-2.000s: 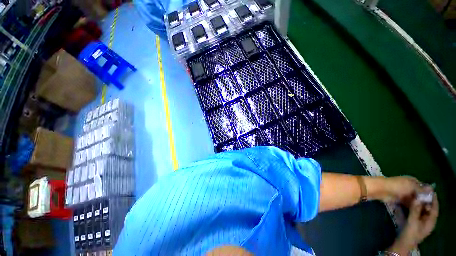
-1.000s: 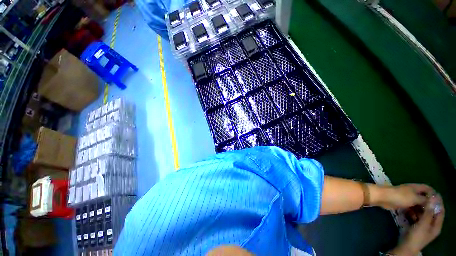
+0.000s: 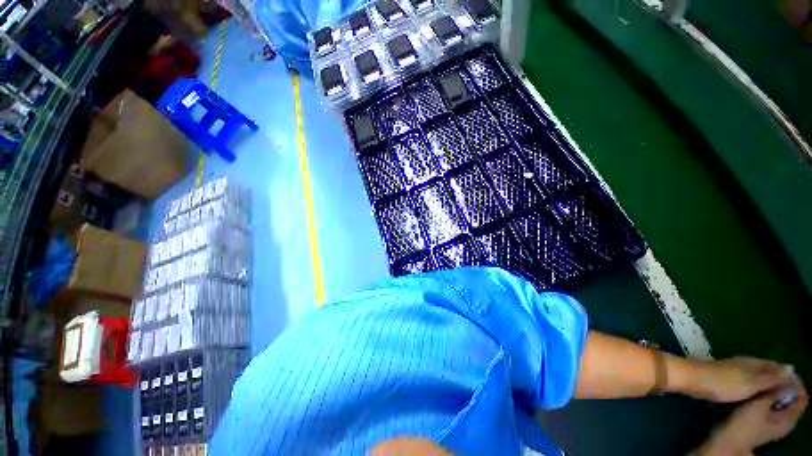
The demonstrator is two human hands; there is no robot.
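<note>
My left hand (image 3: pixel 746 378) reaches out over the green belt at the lower right, from a rolled blue sleeve. My right hand (image 3: pixel 759 420) comes up from the bottom edge and meets it. Their fingertips close together on a small shiny, whitish item (image 3: pixel 785 401), blurred and mostly covered by the fingers. A large glossy black blister tray (image 3: pixel 481 169) lies on the bench, with dark flat units in two far pockets and the other visible pockets empty. A clear blister tray (image 3: pixel 387 64) with rows of dark units lies beyond it.
The green belt (image 3: pixel 623 107) runs along the right beyond a pale edge strip. On the floor at left are stacked filled trays (image 3: pixel 200 267), a blue stool (image 3: pixel 207 118), cartons (image 3: pixel 133 147) and a red-and-white container (image 3: pixel 82 347). Another person's blue sleeve (image 3: pixel 298 31) shows at the top.
Both hands have moved down and slightly right in the picture, staying together at the fingertips. The trays and floor items have shifted slightly right with the camera.
</note>
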